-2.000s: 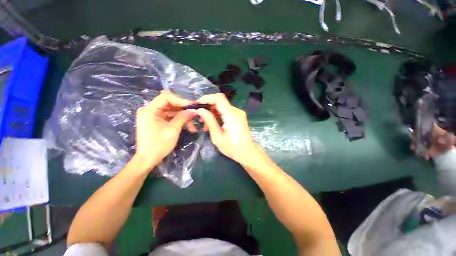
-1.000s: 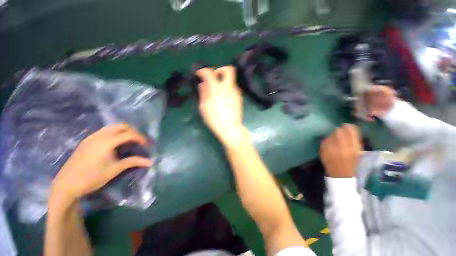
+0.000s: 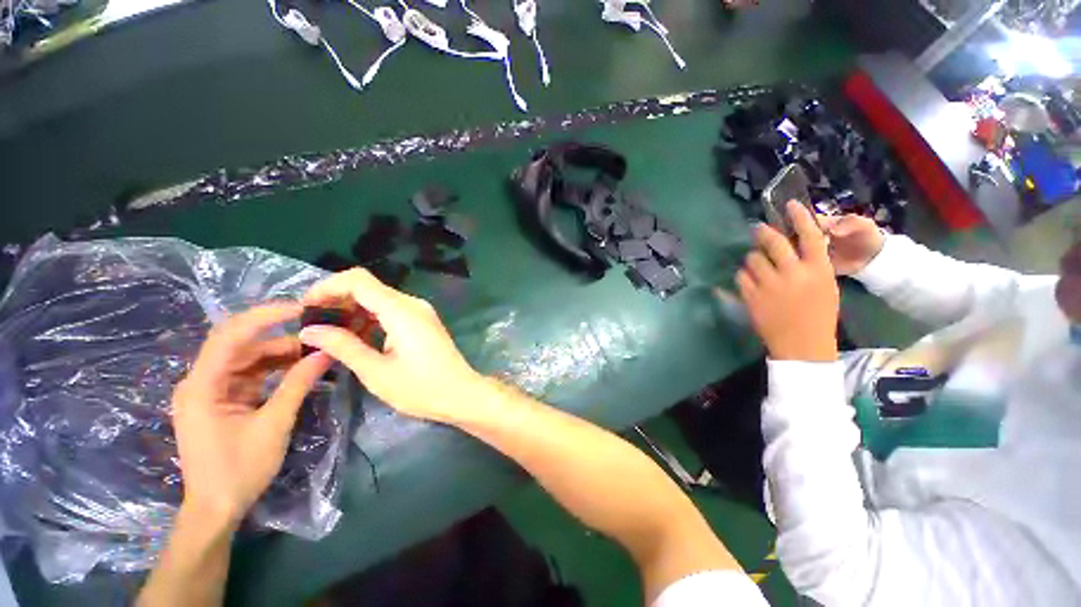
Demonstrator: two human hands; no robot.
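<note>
A small black piece (image 3: 322, 318) is held between my two hands, over the right edge of a large clear poly bag (image 3: 107, 356) with dark contents. My right hand (image 3: 397, 344) pinches the piece with thumb and fingers. My left hand (image 3: 243, 397) is curved around from the left, its fingertips at the piece; the fingers partly hide it. A small scatter of black pieces (image 3: 441, 225) lies just beyond my hands, right of the bag.
A curved black item (image 3: 539, 208) lies beside a middle pile of black pieces (image 3: 646, 243). A larger heap (image 3: 818, 148) is far right, near a red edge (image 3: 913, 148). A neighbour's hands hold a smartphone (image 3: 784, 193). White cables (image 3: 415, 30) lie beyond the black seam (image 3: 356, 160).
The view has swung right. My right hand has come back from the scattered pieces to my left hand at the bag. The neighbour's hands have come together at the phone.
</note>
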